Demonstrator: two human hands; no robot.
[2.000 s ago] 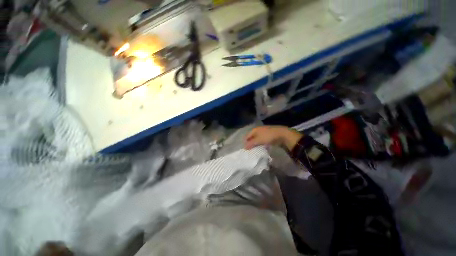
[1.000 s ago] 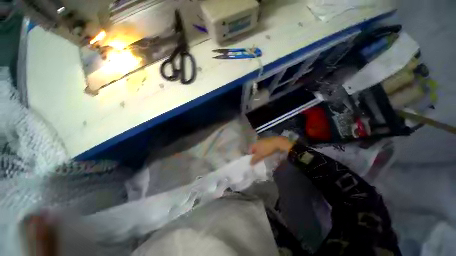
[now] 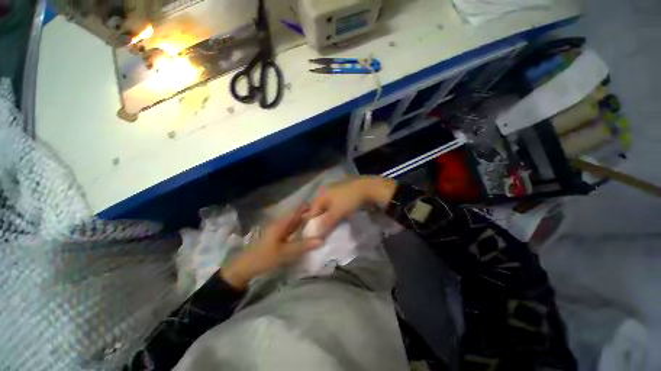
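Observation:
A white ruffle trim (image 3: 337,248) lies gathered over my pale-covered lap, with a crumpled part to the left of my hands. My left hand (image 3: 269,250) comes from the lower left and my right hand (image 3: 346,201) from the right. The hands meet over the lap, fingers overlapping, closed on the trim, which bulges out below them. The fingers are blurred and partly hide each other.
Openwork mesh fabric (image 3: 43,174) heaps at the left. On the machine table (image 3: 181,156) are black scissors (image 3: 264,76), blue thread snips (image 3: 344,66), a cream box (image 3: 337,22) and the glaring lamp-lit needle area. A cluttered side tray (image 3: 572,190) stands at the right.
My left hand has come from the lower left edge to the middle of the lap. My right hand has moved slightly left to meet it. The trim, stretched between them before, is now bunched.

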